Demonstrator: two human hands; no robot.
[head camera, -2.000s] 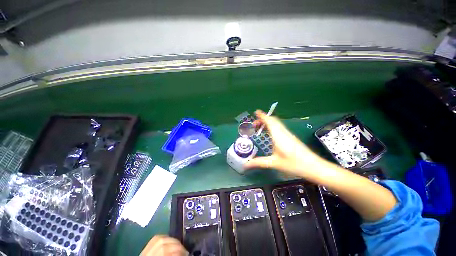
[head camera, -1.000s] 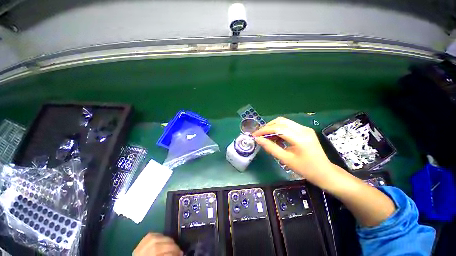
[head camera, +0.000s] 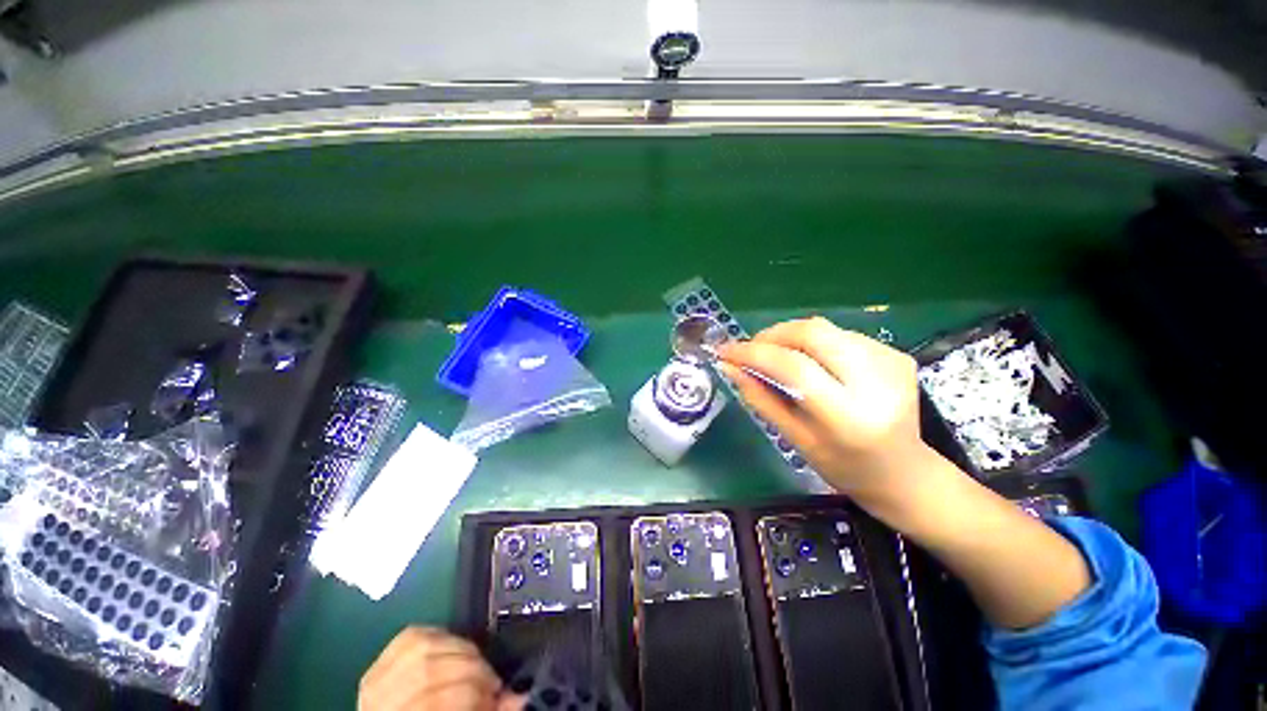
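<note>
My right hand (head camera: 841, 410) pinches a thin white swab (head camera: 764, 378) beside the raised round lid (head camera: 698, 338) of the white solvent dispenser (head camera: 673, 421). Its tip is hard to make out. My left hand (head camera: 431, 674), cut off by the bottom edge, holds a clear strip with dark round dots (head camera: 567, 683) over the lower part of the leftmost phone housing (head camera: 546, 563). More housings (head camera: 684, 556) lie side by side in the black phone tray, camera rings towards the top. A dotted strip (head camera: 695, 296) lies behind the dispenser, partly hidden by the lid and my right hand.
A scrap box (head camera: 1063, 442) of white shreds and a blue bin (head camera: 1206, 542) stand right. A blue bin (head camera: 479, 340) with a zip bag (head camera: 535, 403), a white card (head camera: 396, 511) and a large black tray (head camera: 348, 299) with bagged sheets (head camera: 118, 590) are left.
My right hand lowered the swab from upright to the dispenser top, then moved it slightly up beside the lid. My left hand remains low; its dotted strip now shows more clearly.
</note>
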